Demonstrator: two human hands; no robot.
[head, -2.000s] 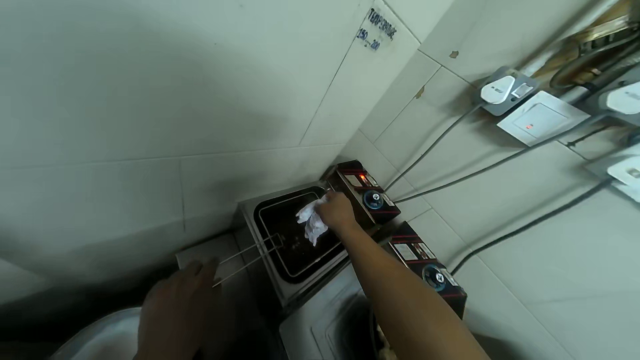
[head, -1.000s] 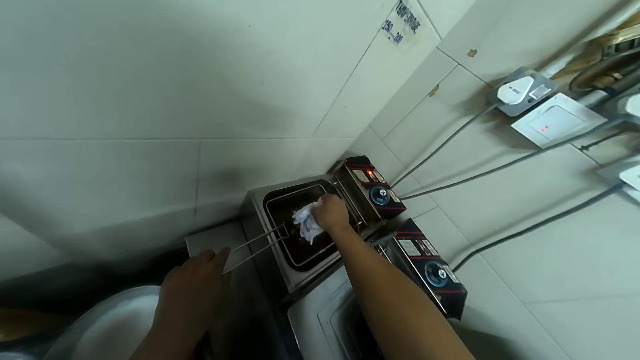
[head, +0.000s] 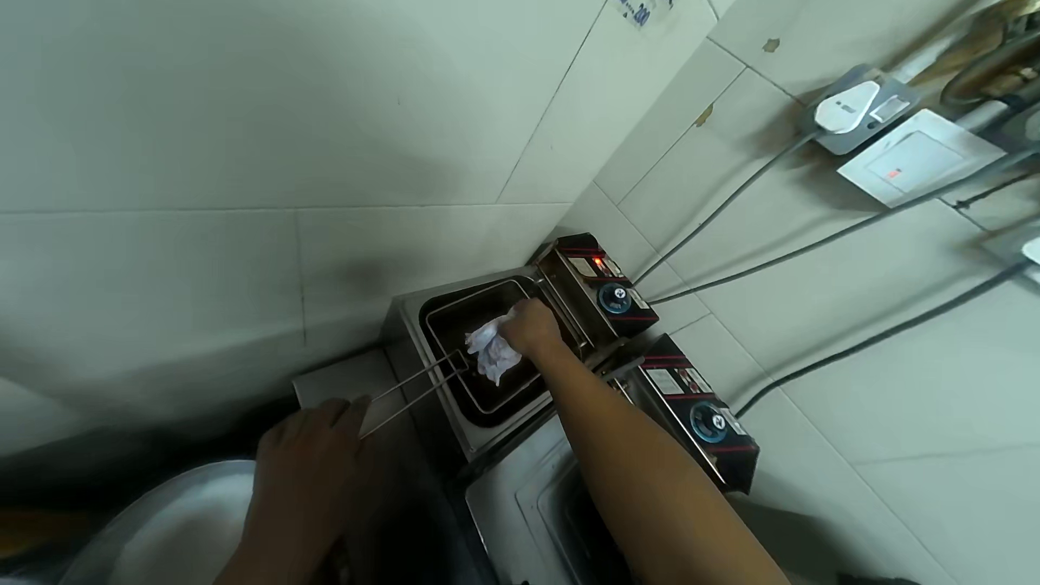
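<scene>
My left hand (head: 317, 455) is closed around the end of a wire basket handle (head: 414, 390). That handle runs to a wire fryer basket, whose rim (head: 431, 321) shows inside the open tank of an electric deep fryer (head: 471, 443). Over the tank, my right hand (head: 532, 327) grips a crumpled white cloth or tissue (head: 492, 349). The cloth hangs near the joint of handle and basket; whether it touches the basket cannot be told. A red light glows on the fryer's control box (head: 597, 284), beside a round dial.
A second fryer with a metal lid (head: 520, 504) and control box (head: 699, 414) stands beside the first. A large pale round container (head: 191, 520) is at the lower left. Tiled walls rise behind. Power cables run to a plug (head: 847, 107) and wall switch (head: 922, 158).
The right hand and the white cloth have shifted slightly over the tank, with the cloth still held. The left hand keeps its hold on the handle. The view has shifted somewhat.
</scene>
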